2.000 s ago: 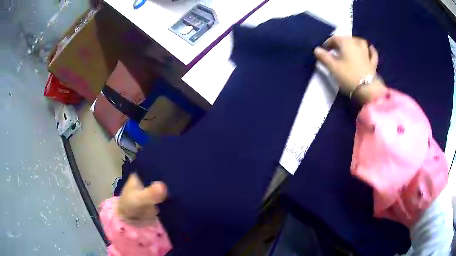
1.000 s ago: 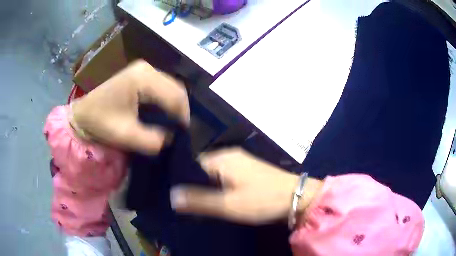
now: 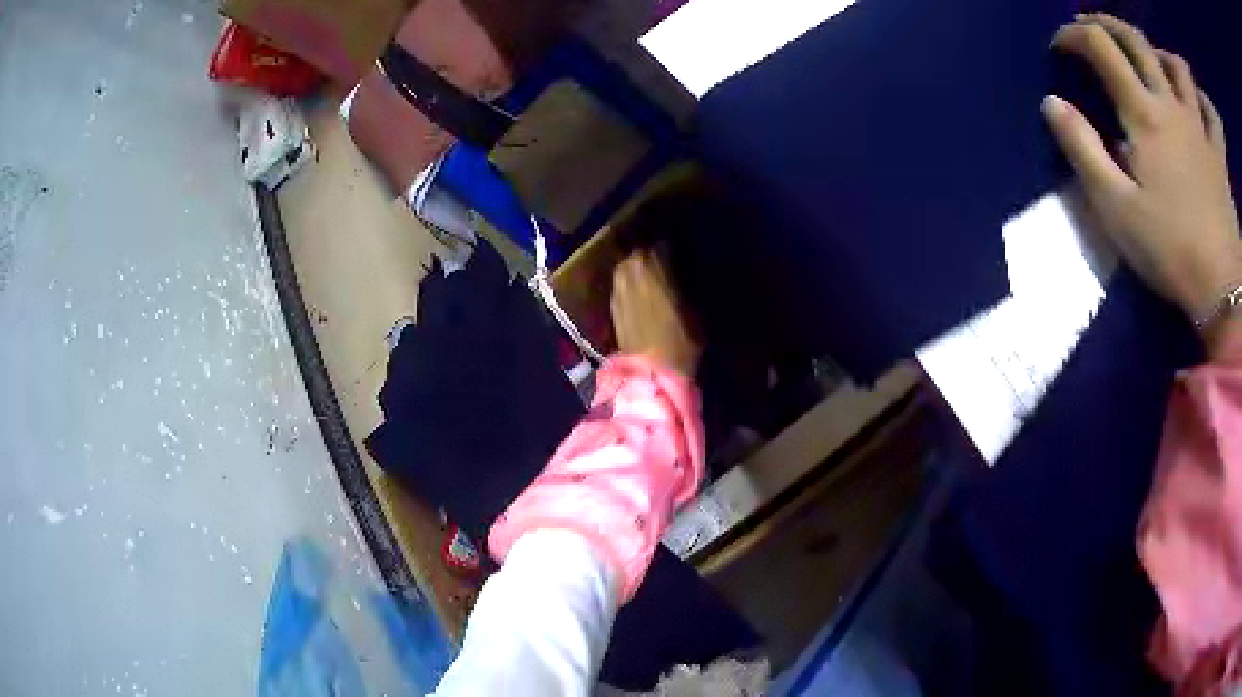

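Observation:
A dark navy panel (image 3: 872, 150) lies over the white table edge and hangs down at its left. More navy fabric (image 3: 1056, 477) lies at the right, with a strip of white table between them. My right hand (image 3: 1151, 164) rests on the navy cloth at the upper right, fingers spread. My left hand (image 3: 651, 311) reaches low beside the hanging cloth, over a box below the table; its fingertips are in shadow and I cannot tell whether it holds anything. A heap of navy cut pieces (image 3: 477, 381) lies left of my left forearm.
The white table (image 3: 749, 34) shows at the top. A cardboard box (image 3: 817, 443) with clutter stands below it. Pink and blue items (image 3: 484, 191), a red packet (image 3: 259, 61) and a white power strip (image 3: 273, 143) lie at upper left. A blue plastic bag (image 3: 307, 626) is on the grey floor.
The view has shifted down and left. My left hand has moved down below the table edge. My right hand has moved away from it onto the cloth at the right. A navy panel again covers the table edge.

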